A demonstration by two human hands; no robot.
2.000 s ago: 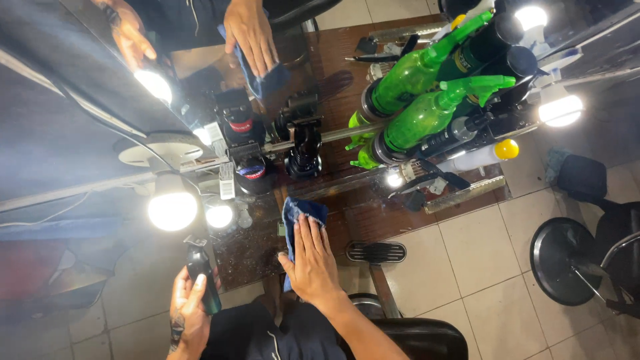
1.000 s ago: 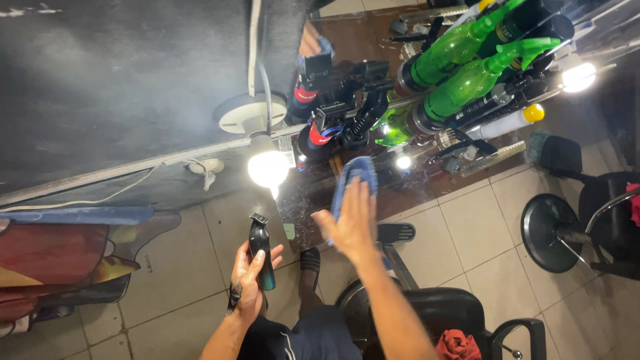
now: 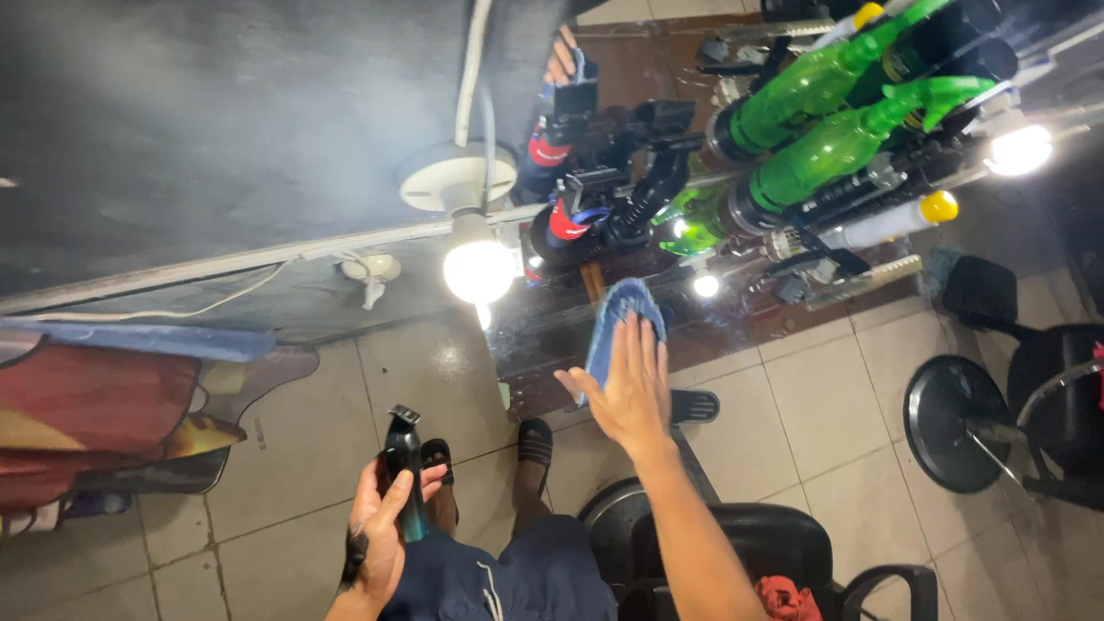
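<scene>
In my left hand (image 3: 384, 522) is a black and teal cordless hair clipper (image 3: 405, 474), held upright with its metal blade at the top, over the floor and near my lap. My right hand (image 3: 630, 379) lies flat, fingers stretched, on a folded blue cloth (image 3: 628, 302). The cloth rests on the dark, glossy counter (image 3: 552, 379) before the mirror. Beyond the cloth stand a black and red device (image 3: 565, 224) and green spray bottles (image 3: 819, 164).
A lit bulb (image 3: 479, 272) juts out near the counter's left end; another bulb (image 3: 1018, 148) glows at the right. A black salon chair (image 3: 733, 543) with a red cloth (image 3: 787, 599) is beside my right arm. A round-based stool (image 3: 957, 423) stands farther right. Colourful capes (image 3: 103, 405) hang at left.
The view has swung left since two seconds ago. Under my right hand, the blue cloth has shifted on the counter. The clipper stays in my left hand.
</scene>
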